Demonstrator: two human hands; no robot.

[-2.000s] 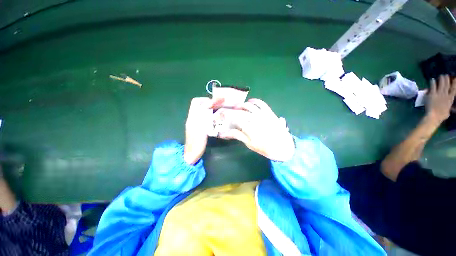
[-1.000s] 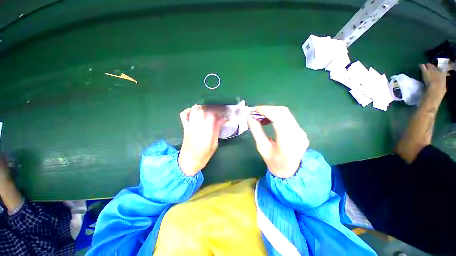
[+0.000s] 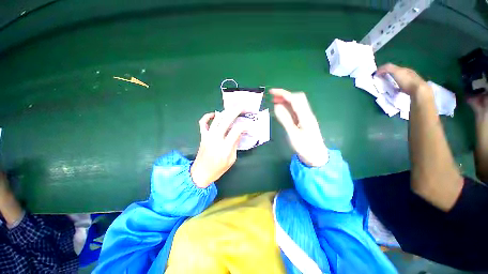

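An open retail box (image 3: 243,100) with a pale pinkish inside and a dark flap edge lies in front of me at the centre of the green bench. A whitish leaflet or pouch (image 3: 260,127) lies over its near part; I cannot tell which. My left hand (image 3: 219,142) rests on this white piece and the box from the left, fingers on top. My right hand (image 3: 299,126) is just right of the box, fingers apart, holding nothing. A thin white ring (image 3: 229,84) lies at the box's far edge, partly covered by it.
A loose pile of white leaflets (image 3: 350,58) lies by the white perforated post (image 3: 398,24) at right. The right neighbour's arm (image 3: 436,150) reaches over it. A whitish pouch (image 3: 443,100) lies beyond that arm. A yellowish scrap (image 3: 131,81) lies at left. Another person's arm shows far left.
My right hand has come off the white piece and is open to the right. The box's pale inside and dark edge show again. The neighbour's hand has moved onto the leaflet pile.
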